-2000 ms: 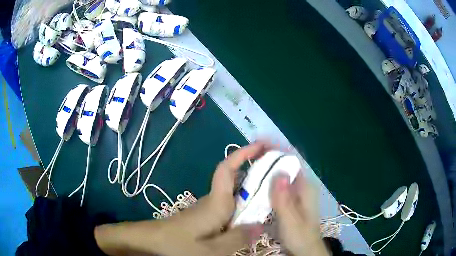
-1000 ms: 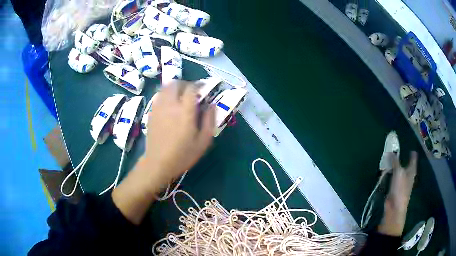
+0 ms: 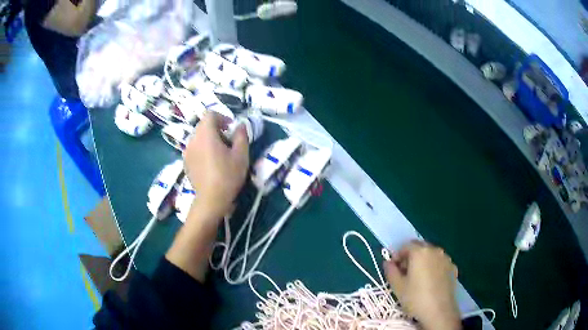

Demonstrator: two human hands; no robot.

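Observation:
My left hand (image 3: 216, 164) reaches over the row of white shells. Its fingers are curled beside a white shell (image 3: 249, 127); whether they grip it is unclear. The row has shells (image 3: 166, 190) left of the hand and two shells (image 3: 277, 161) right of it, blue marks outward, cords trailing towards me. The hand hides the row's middle. My right hand (image 3: 422, 283) is curled over the metal rail's near part, its fingertips at a cord's end by the cord heap (image 3: 329, 309). Whether it pinches the cord is unclear.
More white shells (image 3: 274, 100) are piled beyond the row, beside a clear plastic bag (image 3: 135, 48). The rail (image 3: 361, 193) borders the green belt (image 3: 412, 142), which carries a white unit with cord (image 3: 530, 225). Across it is a blue basket (image 3: 538, 90). A person is at upper left.
The view has shifted, so the bench things sit lower and further right. My right hand has left the white unit on the belt and come back to the cord heap. My left hand remains over the row.

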